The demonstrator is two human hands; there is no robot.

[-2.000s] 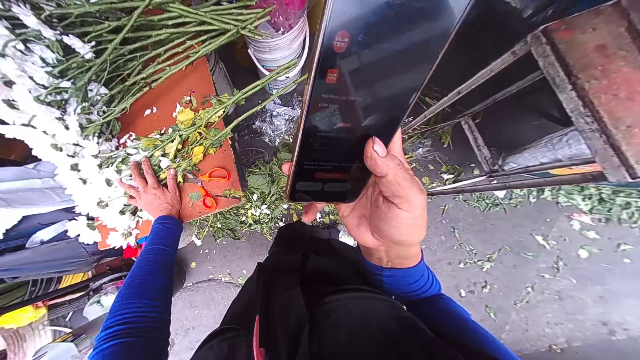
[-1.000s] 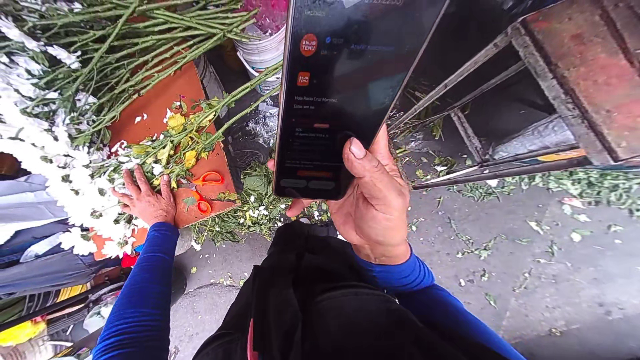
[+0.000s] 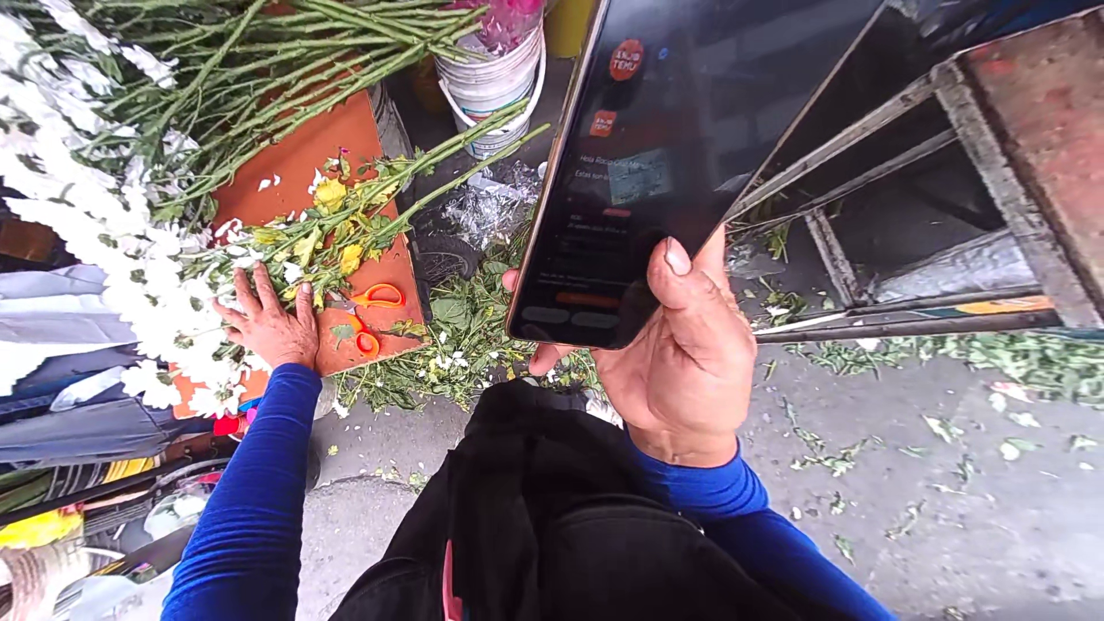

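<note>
My right hand (image 3: 686, 349) holds a smartphone (image 3: 642, 185) upright, thumb over the lower right of its dark lit screen, which bears writing. Fingertips show at the phone's lower left edge; the other fingers are hidden behind it. My left hand (image 3: 278, 326) lies flat, fingers spread, on the left edge of an orange board (image 3: 297, 172), at the cut flowers. White daisy-like blooms (image 3: 129, 233) lie left of and above it, their green stems (image 3: 345, 52) reaching right. Yellowed leaves (image 3: 330, 195) are just right of the fingers. Orange-handled scissors (image 3: 379, 297) lie beside that hand, their blades partly under leaves.
A white bucket (image 3: 496, 95) with pink wrapping stands behind the board. Cut leaves (image 3: 466, 332) litter the floor below. At the right is a worn frame (image 3: 992, 164) with a reddish top, and more leaf scraps (image 3: 1018, 362) on the concrete. Folded cloth (image 3: 69, 431) and containers are at the left.
Within the last second, the phone's top has shifted and its screen now shows a pale reflection. My left hand has stayed on the board.
</note>
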